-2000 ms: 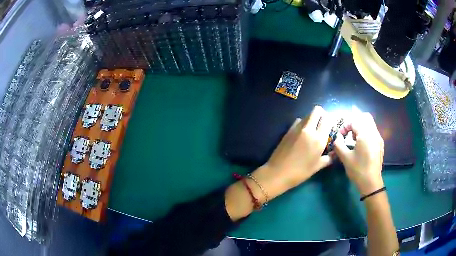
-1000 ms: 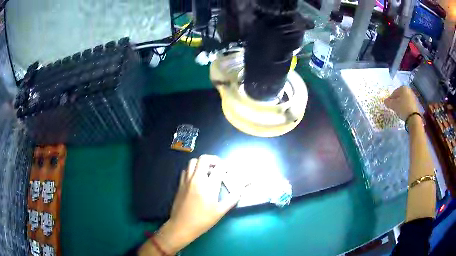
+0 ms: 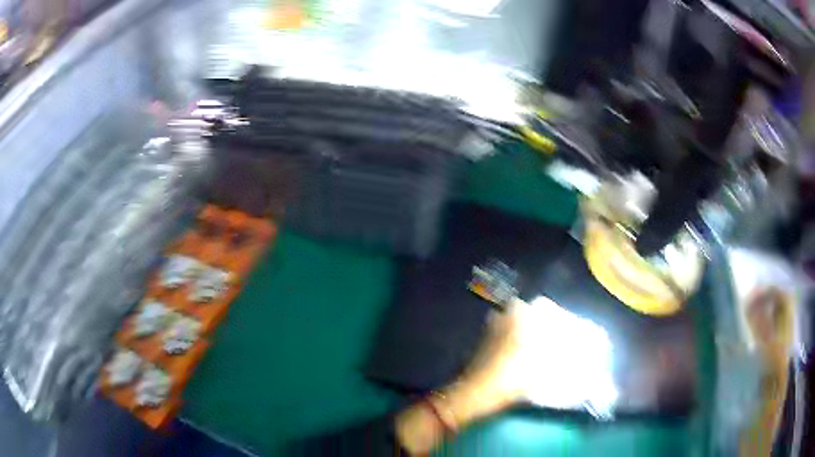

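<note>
The view is blurred. My left hand [image 3: 508, 359] is over the black work mat [image 3: 429, 312], under the bright lamp glare. Its fingers are washed out, so what they hold cannot be told. A small module [image 3: 493, 282] with an orange edge lies on the mat just beyond this hand. My right hand [image 3: 768, 312] is a smeared shape at the far right, over the white sheet of small parts [image 3: 743, 272]; its fingers cannot be made out. The orange screw fixture [image 3: 198, 308] stands at the left with silver modules in several seats and dark holes at its far end.
Clear blister trays [image 3: 76, 259] are stacked left of the fixture. Stacked black trays [image 3: 357, 192] stand at the back. The yellow-rimmed round lamp [image 3: 630, 272] hangs over the mat's right side on a black stand. Green bench surface [image 3: 295, 330] lies between fixture and mat.
The view has swung left, bringing more of the fixture and clear trays into sight. My left hand remains under the lamp. My right hand is still at the parts sheet, now more blurred.
</note>
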